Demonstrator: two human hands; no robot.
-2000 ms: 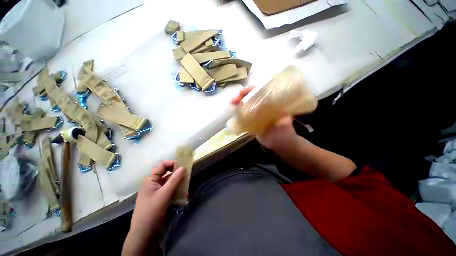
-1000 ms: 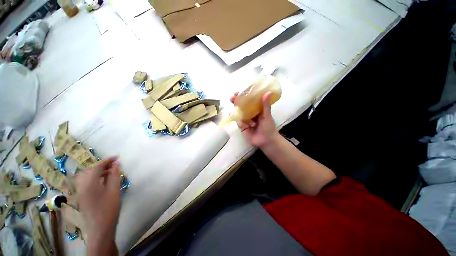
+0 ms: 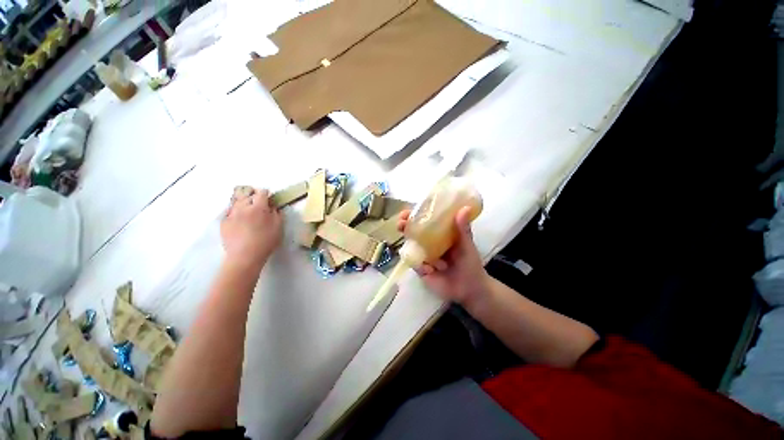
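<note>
My right hand (image 3: 453, 258) holds the squeeze bottle (image 3: 443, 216) of amber glue over the bench's front edge, its narrow nozzle pointing down and left. My left hand (image 3: 251, 228) is at the left end of the central pile of tan strap tabs (image 3: 351, 239), palm down. One tab (image 3: 290, 195) runs from its fingertips to the pile; whether the fingers grip it is unclear. The fingers partly cover a small tan lump. Blue-wrapped rings show at the tab ends. More tabs (image 3: 99, 357) lie at the lower left.
Brown panels (image 3: 370, 64) on white sheets lie beyond the pile. A translucent white container (image 3: 39, 236) stands at far left, with a cup (image 3: 118, 83) of amber liquid further back. The hammer head (image 3: 123, 421) shows at the bottom left. White wrapped bundles (image 3: 756, 318) are at right.
My left hand held a tab near my lap, then moved over the left tabs, and is now at the central pile without that tab. Some pile tabs have shifted. The view has moved.
</note>
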